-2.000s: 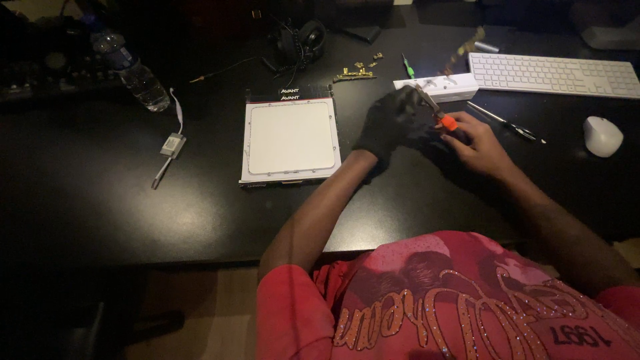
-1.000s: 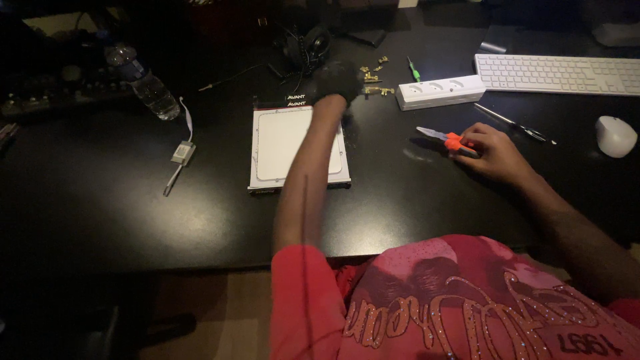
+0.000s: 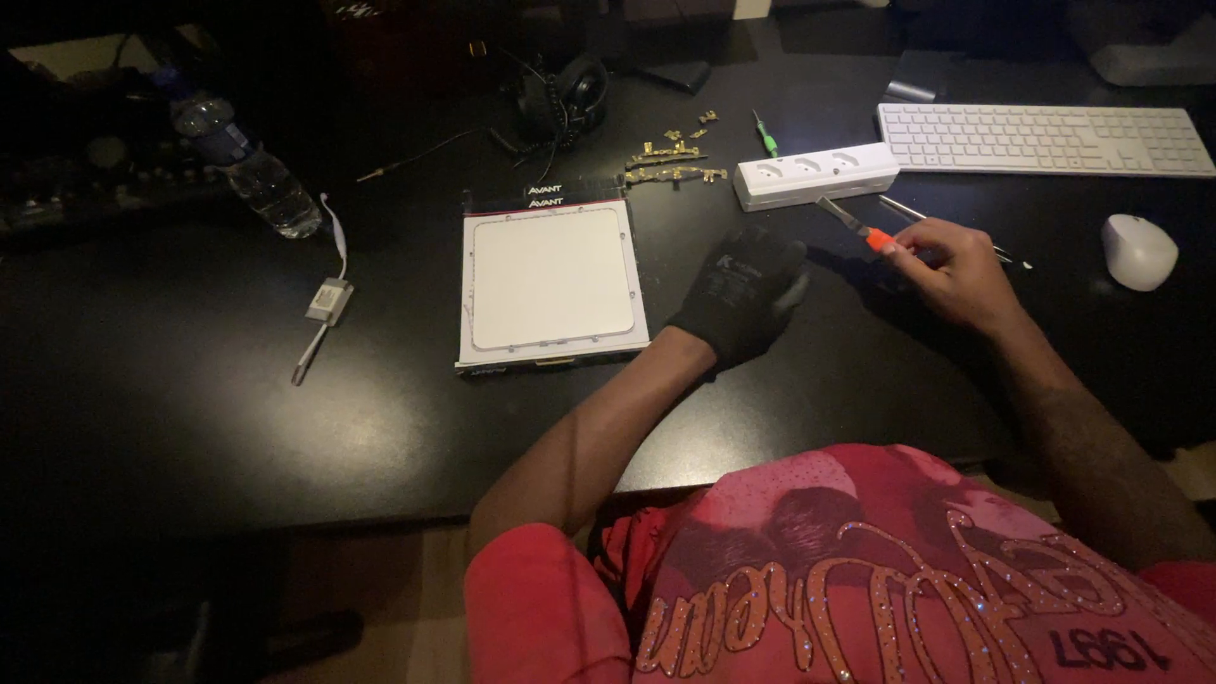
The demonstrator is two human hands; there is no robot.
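Observation:
My left hand [image 3: 746, 294], in a black work glove, rests near the desk's middle, right of a white square LED panel [image 3: 554, 277] on its flat box. Its fingers are partly curled, and whether anything lies under them is hidden. My bare right hand [image 3: 955, 271] grips the orange handle of a small knife [image 3: 879, 239], its blade pointing up and left toward a white power strip [image 3: 817, 176] with three sockets. Brass contact strips [image 3: 676, 175] and smaller brass pieces lie beyond my left hand. A green-handled screwdriver [image 3: 768, 142] lies behind the power strip.
A white keyboard [image 3: 1045, 140] and mouse [image 3: 1140, 252] are at the right; a metal-shafted tool [image 3: 902, 209] lies partly behind my right hand. Leftward are a water bottle [image 3: 247, 171] and an LED driver [image 3: 329, 301] with leads. Headphones [image 3: 560, 100] stand behind the panel. The desk edge [image 3: 380, 522] runs in front.
My left hand has moved from above the panel's far right corner, near the brass pieces, back toward me and to the right. My right hand still holds the knife.

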